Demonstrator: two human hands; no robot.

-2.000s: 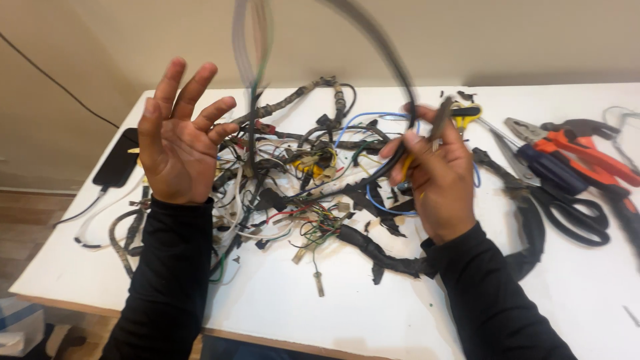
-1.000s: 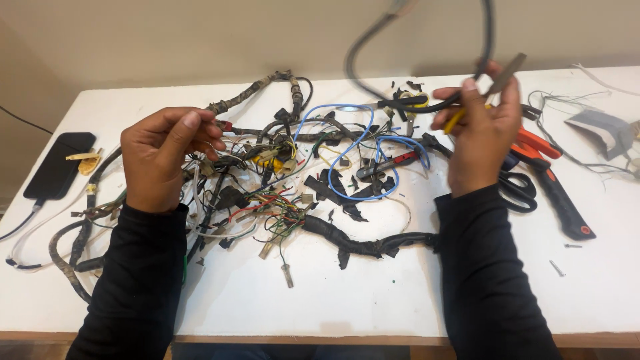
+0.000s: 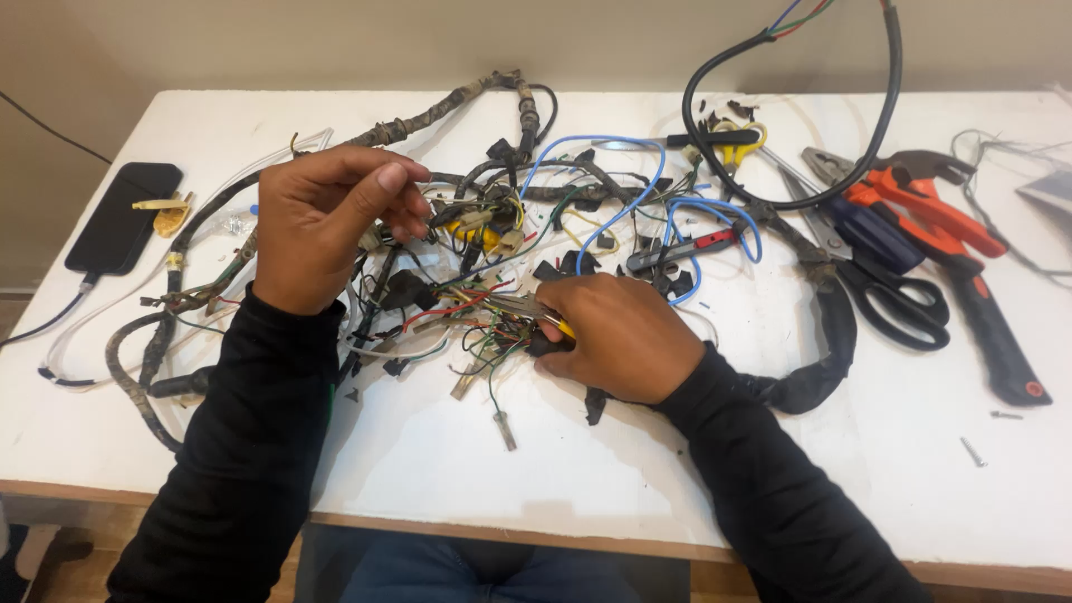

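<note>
My left hand (image 3: pixel 322 222) is raised over the left part of a tangled wiring harness (image 3: pixel 402 130), thumb and fingertips together; whether a thin wire is between them cannot be told. Lower and to the right, my right hand (image 3: pixel 624 335) grips a metal-jawed hand tool (image 3: pixel 523 306) with yellow handles. Its jaws lie among loose coloured wires (image 3: pixel 502 335) at the middle of the harness. Behind that hand lie a blue wire (image 3: pixel 620 142) and a red and grey tool (image 3: pixel 687 249). A black cable loop (image 3: pixel 894 84) rises at the upper right, coloured wires at its end.
Right of the harness lie pliers with orange handles (image 3: pixel 946 218), black-handled scissors (image 3: pixel 900 306), a hammer (image 3: pixel 997 335) and screws (image 3: pixel 973 452). Yellow-handled scissors (image 3: pixel 741 142) are behind. A phone (image 3: pixel 126 218) with a cable lies left. A wall stands behind the white table (image 3: pixel 469 494).
My right hand has come down and left to the middle of the harness with the yellow-handled tool. It has let go of the black cable loop it held up before.
</note>
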